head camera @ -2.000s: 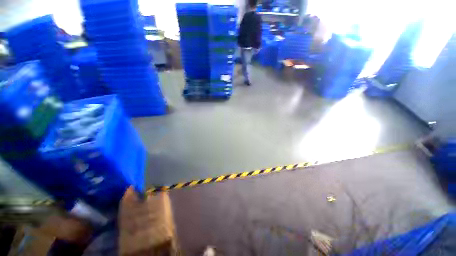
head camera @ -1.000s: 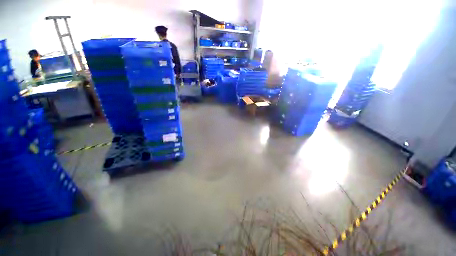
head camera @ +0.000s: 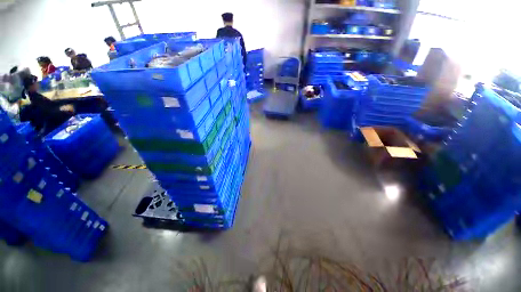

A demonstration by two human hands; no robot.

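Observation:
Neither of my hands shows. Nearest in front of me, a tall stack of blue crates with some green ones stands left of centre on a dark lattice pallet. White labels mark the crate ends. The top crate holds pale and dark things, too blurred to name. Blurred brown strands cross the bottom edge of the view, with a small pale spot among them that I cannot make out.
More crate stacks stand at the left and right. An open carton lies on the floor. A hand truck and shelf rack stand behind. A person is behind the stack; several people sit at left benches.
The view has moved forward. The tall stack, the carton and the shelf rack look nearer and larger. More seated people show at the left, and the floor tape at the right has left the view.

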